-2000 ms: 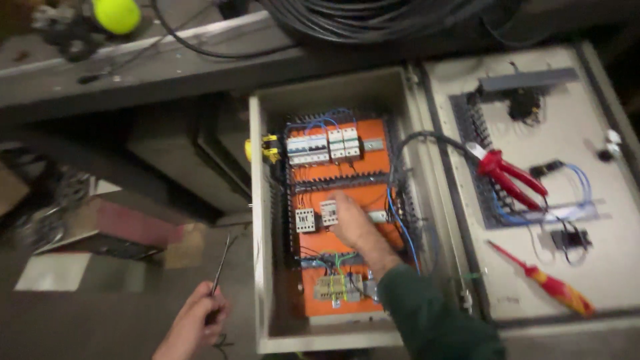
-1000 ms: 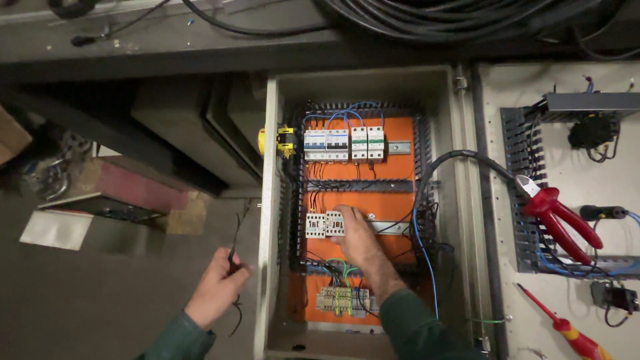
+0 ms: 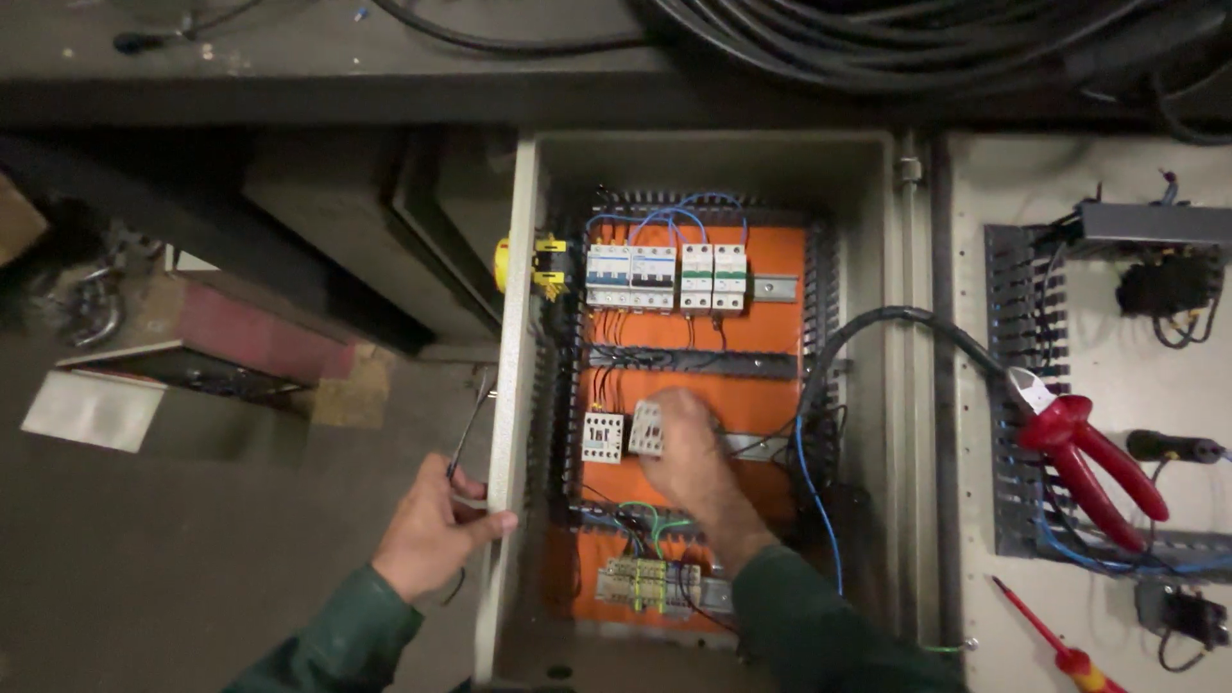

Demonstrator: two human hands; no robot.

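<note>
My right hand (image 3: 688,448) grips a white contactor (image 3: 647,428) on the middle DIN rail (image 3: 760,448) inside an open electrical enclosure; its fingertips are partly hidden. A second contactor (image 3: 603,438), wired at its top, sits just left of it with a small gap between. My left hand (image 3: 438,529) holds dark thin wires (image 3: 469,428) between its fingers, and its thumb touches the enclosure's left wall (image 3: 500,462). Circuit breakers (image 3: 630,279) are mounted on the upper rail, above slotted wire duct (image 3: 688,362). Terminal blocks (image 3: 650,585) sit on the lower rail.
Red-handled cable cutters (image 3: 1083,452) and a red and yellow screwdriver (image 3: 1059,645) lie on the open door (image 3: 972,385) at right. A black cable (image 3: 905,313) arches across the hinge side. Coiled black cable (image 3: 866,48) rests behind. A yellow switch part (image 3: 502,267) protrudes at the left wall.
My left hand has come to the enclosure's left wall from a spot apart from it. The gripped contactor now stands apart from its neighbour and slightly tilted; one second ago they were side by side.
</note>
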